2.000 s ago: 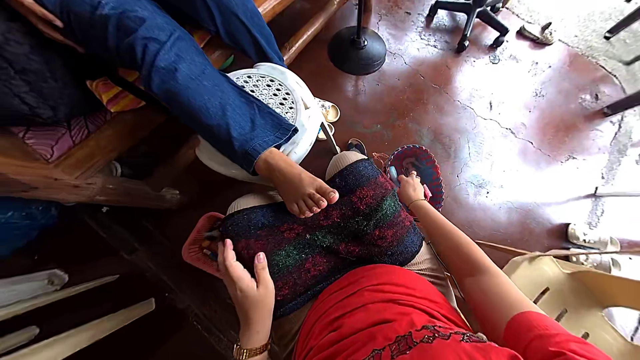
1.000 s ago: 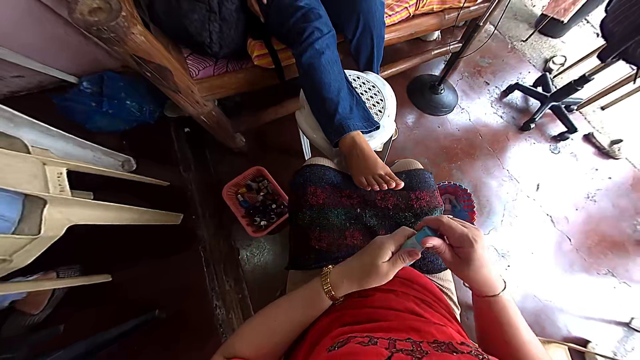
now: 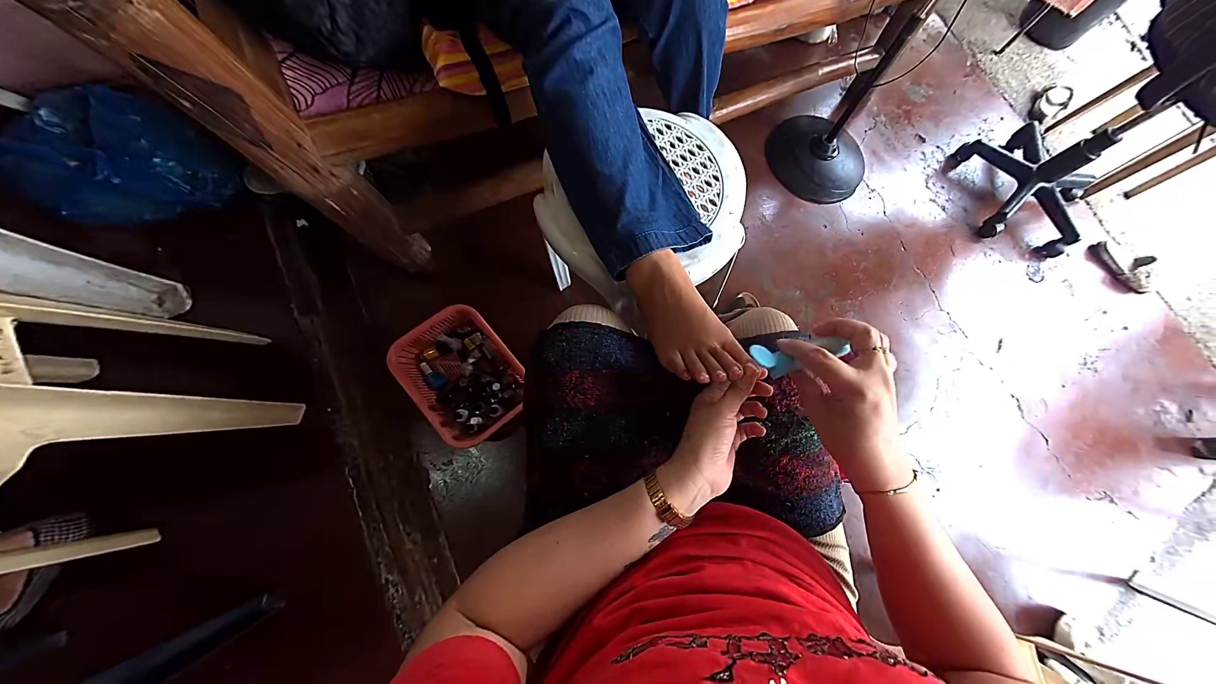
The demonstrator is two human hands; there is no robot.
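Another person's bare foot (image 3: pixel 689 313) rests on the dark striped towel (image 3: pixel 608 408) across my lap. My left hand (image 3: pixel 717 427) is under the toes, thumb against them and the other fingers spread. Is it pinching a toe? That is too small to tell. My right hand (image 3: pixel 850 385) grips a light blue plastic tool (image 3: pixel 798 356), whose rounded end is close beside the big toe. What kind of tool it is cannot be told. The foot's leg, in blue jeans (image 3: pixel 622 171), passes over a white plastic stool (image 3: pixel 708 176).
Left of my lap, a pink plastic basket (image 3: pixel 404 366) holds several small bottles. A wooden bench (image 3: pixel 408 123) stands ahead, a black round stand base (image 3: pixel 815 160) beyond the stool. Plastic chair legs (image 3: pixel 152 413) reach in from the left; a wheeled chair base (image 3: pixel 1035 180) stands right.
A second ago both hands were together around the blue tool; now only my right hand holds it, beside the toes, and my left hand is at the toes. The view has shifted since two seconds ago.
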